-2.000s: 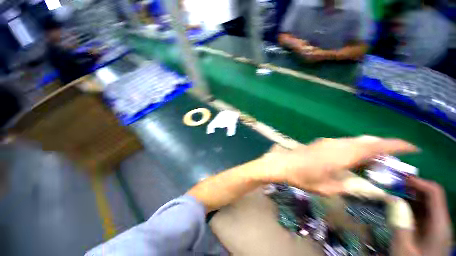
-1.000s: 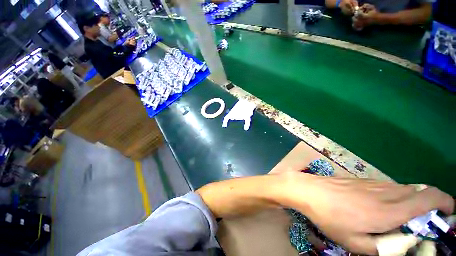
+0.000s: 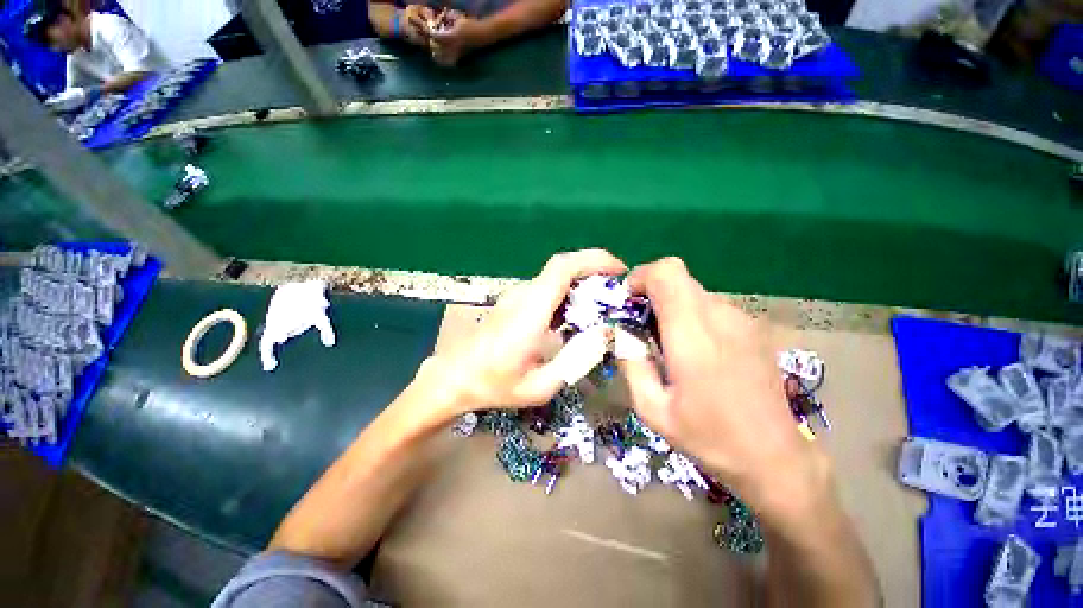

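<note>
My left hand (image 3: 511,344) and my right hand (image 3: 707,368) meet in front of me above the cardboard sheet (image 3: 523,558). Together they hold a small wired subassembly (image 3: 596,304) with white plastic and a dark part. Both thumbs wear pale finger cots and press on its near side. The fingers hide much of it. Below the hands, several wired subassemblies with green boards, white holders (image 3: 629,467) and thin wires lie loose on the cardboard. Another white part with wires (image 3: 802,369) lies to the right of my right hand.
Clear housings (image 3: 1004,398) lie on a blue sheet (image 3: 938,534) at right. A tape ring (image 3: 215,343) and white glove (image 3: 297,321) lie left. More housings sit on blue sheets at far left and across the green belt (image 3: 475,178). A person's hands (image 3: 442,33) work opposite.
The view has swung right. My right hand, mostly out of view a second ago, now shows fully. Both hands have come together around the subassembly above the cardboard.
</note>
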